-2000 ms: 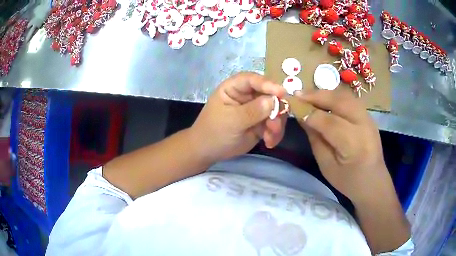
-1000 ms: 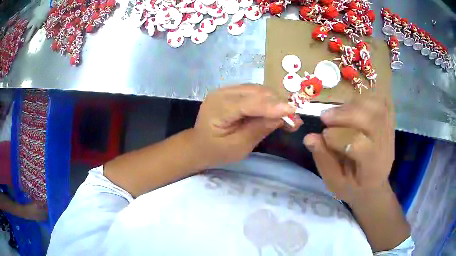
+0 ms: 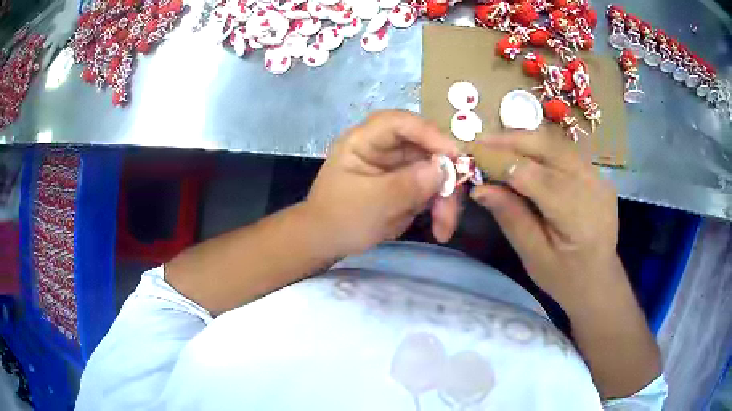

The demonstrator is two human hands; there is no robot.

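My left hand (image 3: 385,181) grips a white base disc (image 3: 445,177) on edge between thumb and fingers. A small red-and-white figure (image 3: 465,170) lies sideways against the disc, in front of my body. My right hand (image 3: 554,193) has its thumb and fingertips at the figure's other end and partly hides it. A ring or narrow band shows on a right finger. Two white discs with red marks (image 3: 464,96) lie on the cardboard mat (image 3: 448,60), beside a shallow white round dish (image 3: 521,110).
Red-headed figures (image 3: 554,111) are heaped on the mat's right and behind it. A disc heap (image 3: 297,32) lies to the left, more figure parts (image 3: 120,48) at far left. Figures on bases (image 3: 658,52) form a row at right. A blue crate (image 3: 92,241) stands below left.
One second ago the figure was upright between my hands, with a white strip-like thing at my right fingers. Now the figure is sideways against the disc, the strip is not visible, and my hands are closer together.
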